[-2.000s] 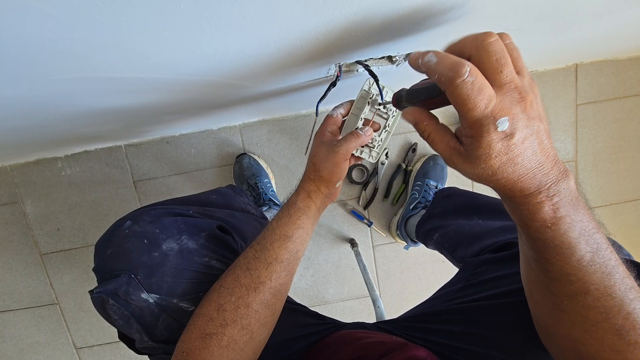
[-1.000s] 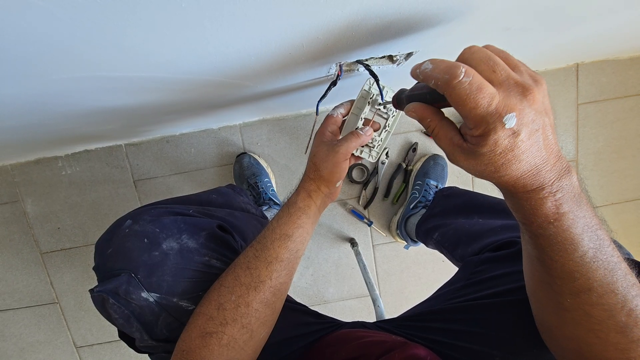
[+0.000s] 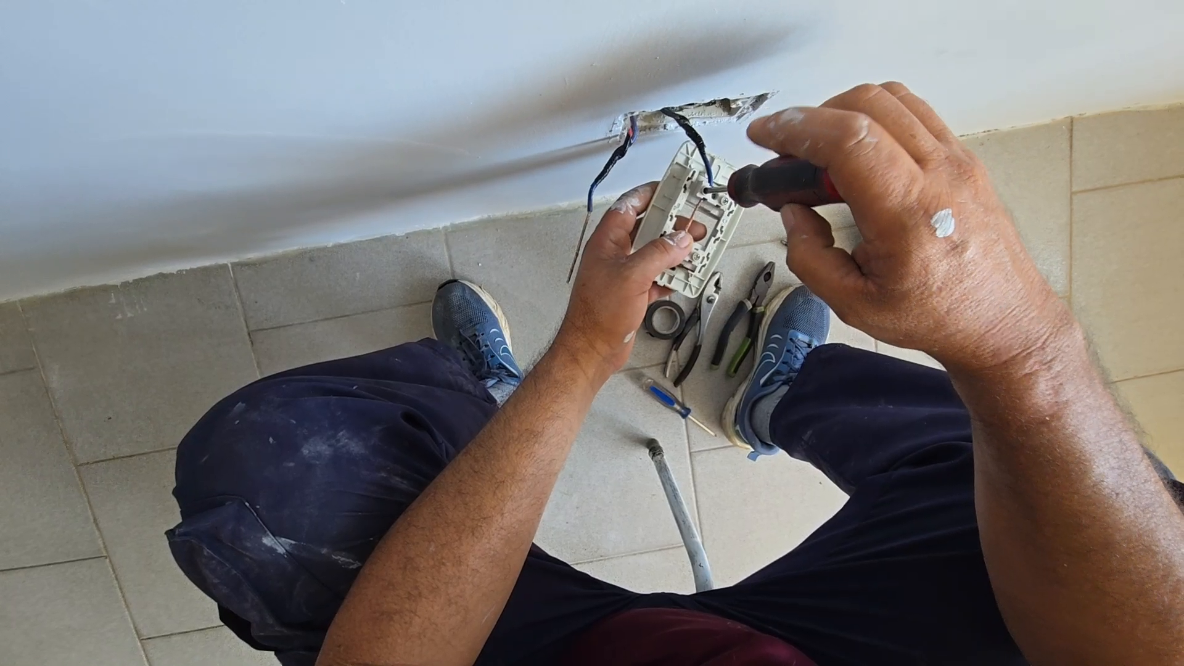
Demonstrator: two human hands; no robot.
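My left hand (image 3: 629,268) grips a white plastic electrical outlet frame (image 3: 712,242) by its left side, its back with the terminals turned up. Above and to the right, my right hand (image 3: 888,203) is closed around the dark red and black handle of a screwdriver (image 3: 784,182). The screwdriver's short visible shaft meets the upper part of the frame, where a taped cable (image 3: 689,134) with a blue wire comes in; the exact contact of the tip is too small to tell. A bare copper wire crosses the frame's opening. Another taped cable (image 3: 610,171) hangs left of the frame, its end bare.
Both cables come out of a rough cut-out (image 3: 721,109) low in the white wall. On the floor tiles between my shoes lie a roll of black tape (image 3: 664,319), slip-joint pliers (image 3: 705,319), green-and-black pliers (image 3: 745,319) and a blue-handled screwdriver (image 3: 678,404). A metal leg (image 3: 680,513) stands nearer me.
My right hand has turned slightly around the screwdriver handle. My left hand and the outlet frame have stayed in place.
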